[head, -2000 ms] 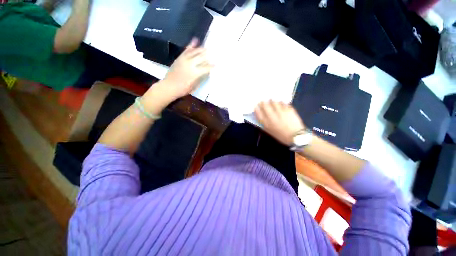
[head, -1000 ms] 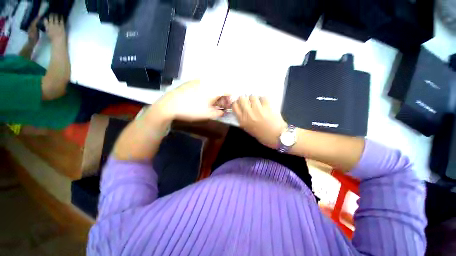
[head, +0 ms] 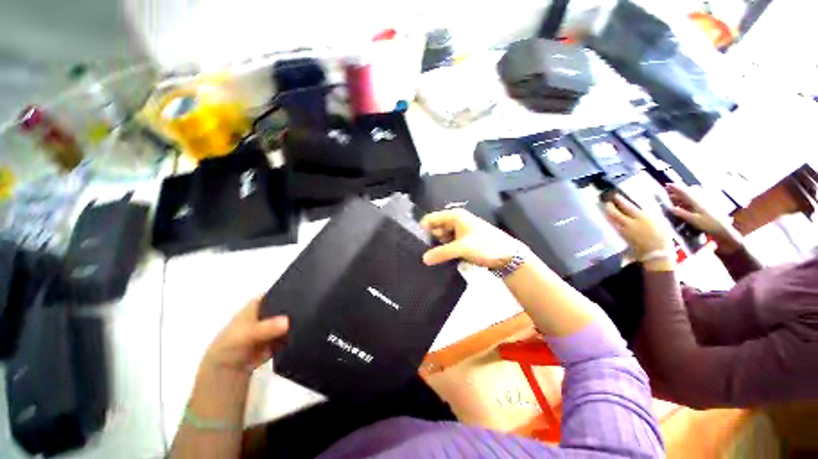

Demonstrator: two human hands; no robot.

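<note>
A black printed box sleeve (head: 368, 309) is held up in front of me, tilted, above the table's front edge. It shows two faces and two pale printed lines. My left hand (head: 240, 336) grips its left edge, with the thumb on the near side. My right hand (head: 462, 242) holds its upper right edge near a greyish, blurred end. The fingers behind the sleeve are hidden.
Black box pieces (head: 67, 368) stand at the left. Open black boxes with bow-like marks (head: 386, 157) stand behind. Yellow rolls (head: 202, 121) are at the back left. At right, a coworker's hands (head: 641, 229) work beside a black box (head: 565, 231) and open boxes with pale centres (head: 558, 157).
The view has swung right and up. My hands were together at the table edge; now they are apart, holding up a black sleeve. The coworker in maroon has come into view.
</note>
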